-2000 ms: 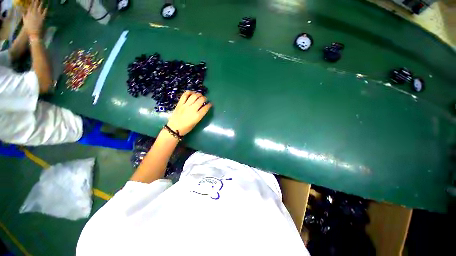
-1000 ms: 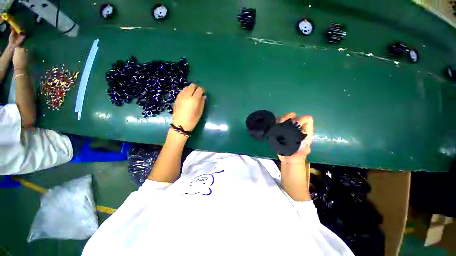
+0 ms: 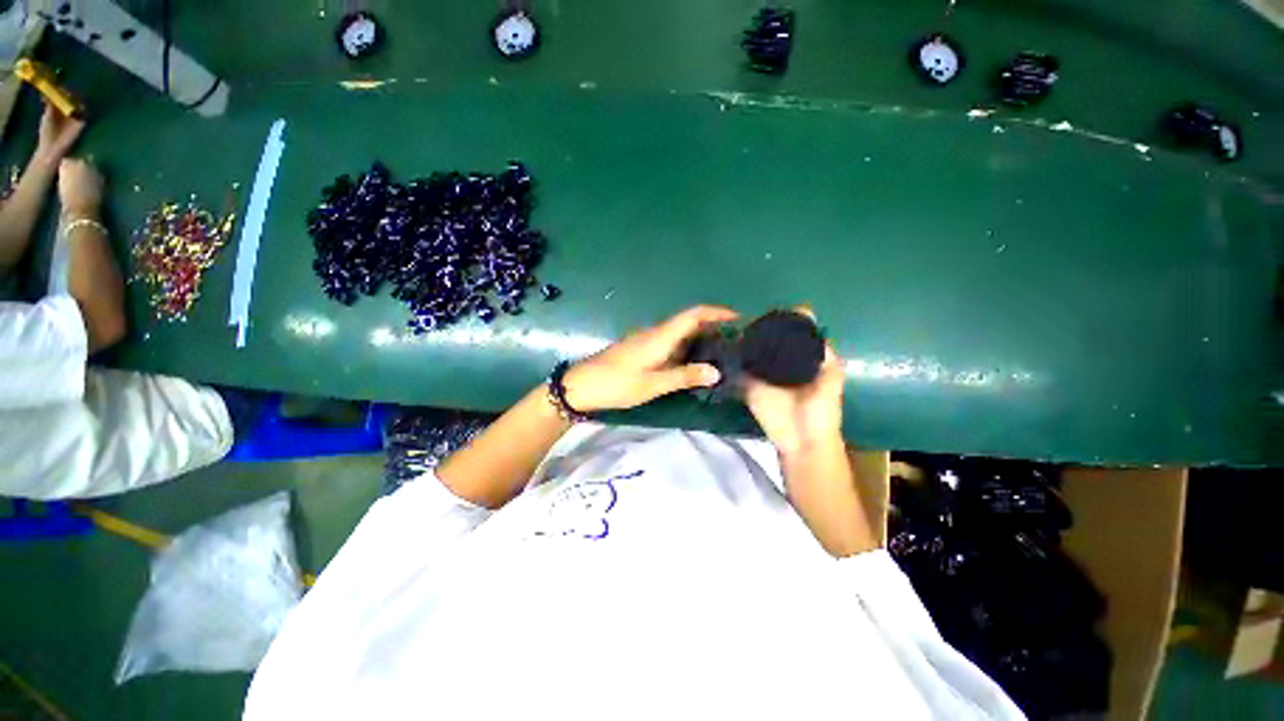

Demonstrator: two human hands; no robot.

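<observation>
My right hand (image 3: 803, 404) holds a round black housing (image 3: 783, 348) above the front edge of the green bench. My left hand (image 3: 651, 369) meets it from the left, with fingers and thumb around a second dark part (image 3: 715, 352) that touches or overlaps the housing. Whether a small insert is in my left fingers cannot be seen. A pile of small glossy black inserts (image 3: 430, 247) lies on the bench to the left, with one loose piece at its right edge.
Dark units (image 3: 769, 40) and white-faced units (image 3: 935, 59) stand spaced along the belt. A pale blue strip (image 3: 256, 233) separates the inserts from a red-yellow scatter (image 3: 180, 259). A neighbour's arms (image 3: 93, 268) are at left. An open carton (image 3: 1127, 563) of black parts is at lower right.
My left hand has left the insert pile and moved right to the black parts. My right hand came into view with two round parts and has drawn slightly left. The yellow tool at far left has shifted.
</observation>
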